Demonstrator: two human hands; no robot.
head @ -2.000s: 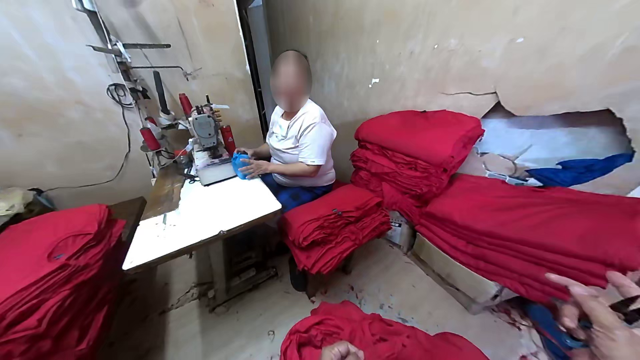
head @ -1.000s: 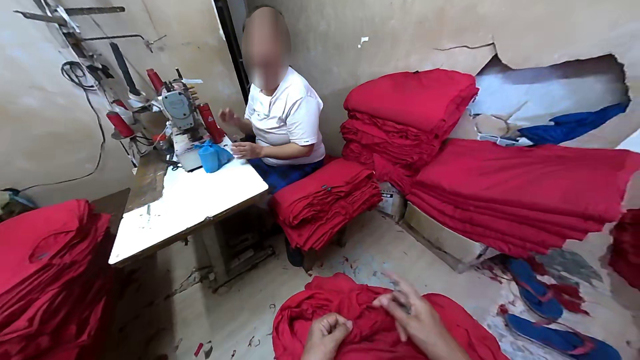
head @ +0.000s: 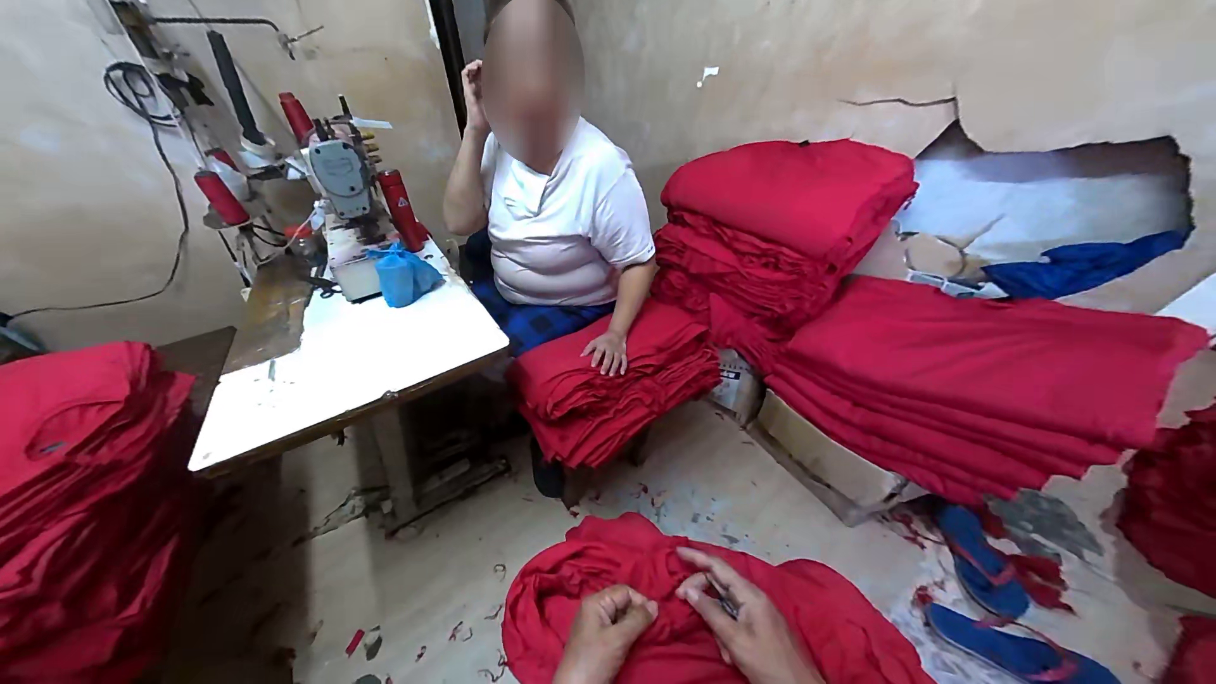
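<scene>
A heap of red fabric lies at the bottom centre, beneath both hands. My left hand is closed, with thumb and fingertips pinched together over the fabric; whether cloth or thread is between them cannot be told. Close to its right, my right hand has its index finger extended and the thumb near the other fingers. Something small and dark shows in the right hand, too small to name. The fingertips of the two hands are a short gap apart.
A seated person rests a hand on folded red cloth. Left of them is a sewing machine on a white table, with a blue bundle. Red stacks stand around; blue flip-flops lie on the floor.
The seated person has raised one hand beside the head and put the other on the folded cloth. My hands have come together over the red fabric since two seconds ago.
</scene>
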